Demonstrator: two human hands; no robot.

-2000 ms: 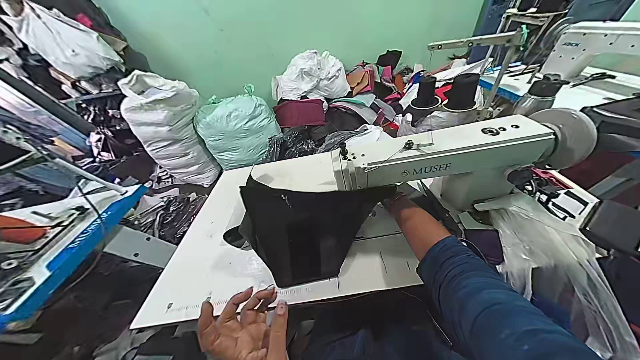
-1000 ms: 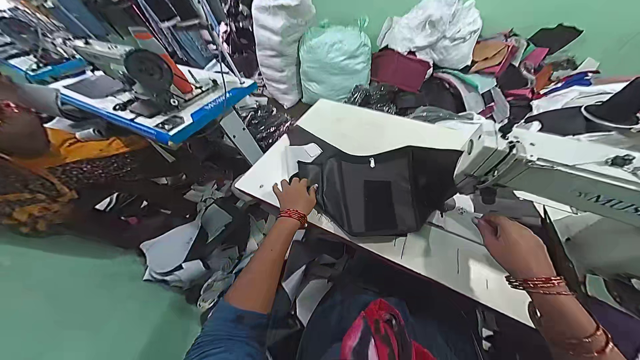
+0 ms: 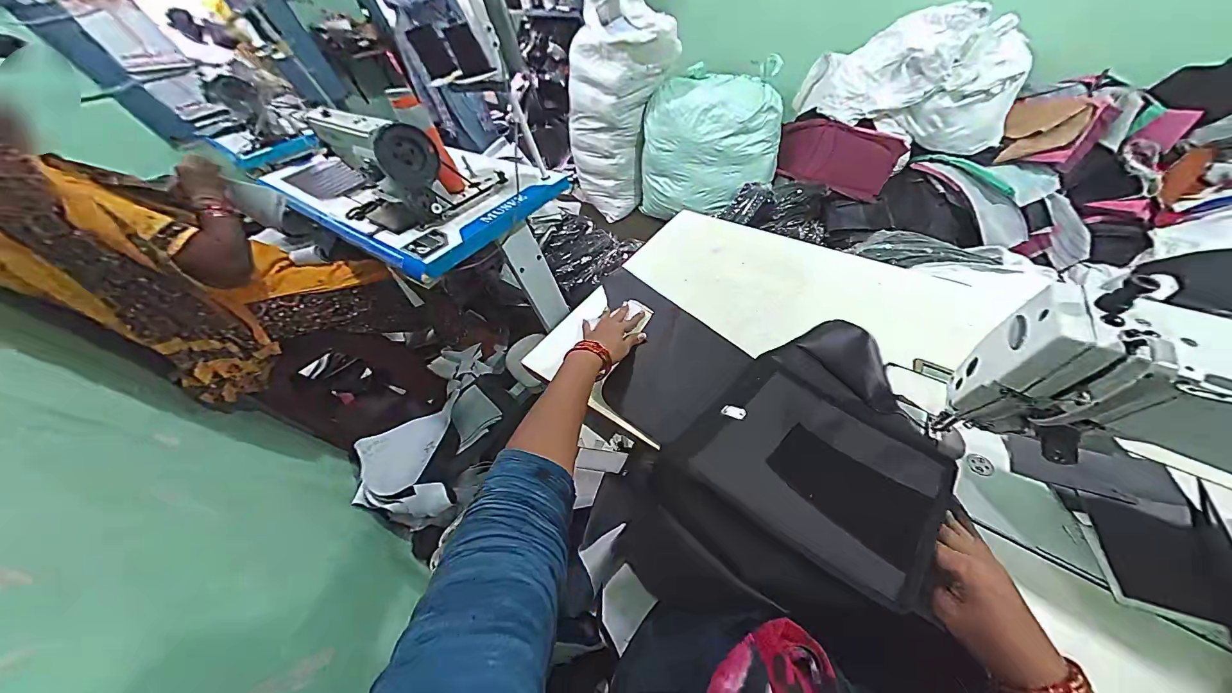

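A black fabric piece [image 3: 770,433] with a darker rectangular patch and a small white tag hangs over the front edge of the white sewing table [image 3: 731,260]. My right hand [image 3: 972,577] grips its right edge, some fingers hidden behind the cloth. My left hand [image 3: 614,332] lies at the table's left end, fingers spread on a small white item [image 3: 638,310] and a flat dark sheet [image 3: 664,356]; whether it grips the item I cannot tell. The head of the industrial sewing machine [image 3: 1068,366] stands just right of the black fabric.
Another sewing machine on a blue-edged table [image 3: 481,226] stands at the left, beside a person in yellow clothing [image 3: 212,260]. Full white [image 3: 616,115] and green sacks [image 3: 712,140] stand behind the table, with heaped fabric scraps [image 3: 1049,173] at the right. Offcuts [image 3: 414,452] cover the floor at left.
The black fabric has moved off the tabletop toward me and hangs over the front edge. My right hand now holds its edge; my left hand has left it. The view has swung left since the first frame.
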